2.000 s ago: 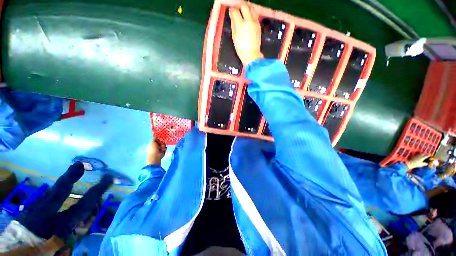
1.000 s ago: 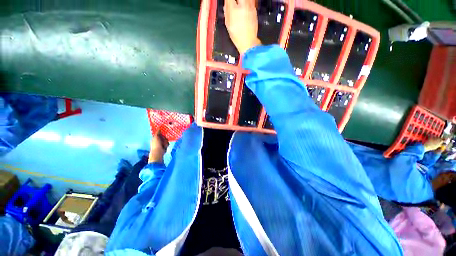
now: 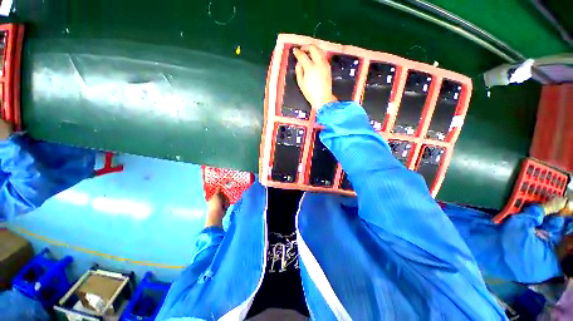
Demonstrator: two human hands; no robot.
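Note:
A salmon-red foam tray [image 3: 271,147] lies on the dark green bench in front of me. Its pockets, in two rows, hold flat black phone housings [image 3: 378,94] with small silver details. My right hand [image 3: 313,76] lies over the upper left pocket, its fingertips near the top border, partly covering the housing [image 3: 293,94] there; whether it grips that housing cannot be told. My right sleeve hides part of the lower row. My left hand [image 3: 217,205] hangs below the bench at the edge of a red perforated stool [image 3: 227,183]; its fingers are too small to read.
Another red tray [image 3: 14,75] is cut off at the left edge, near another worker's blue sleeve [image 3: 38,169]. At the right, a neighbour's hands are at a small-pocket red tray [image 3: 534,182]. Blue stools [image 3: 43,276] and a box [image 3: 97,293] stand on the floor.
The view has shifted, so the tray sits lower and shows its whole top border. Another tray has appeared at the left edge. My right hand remains over the same pocket.

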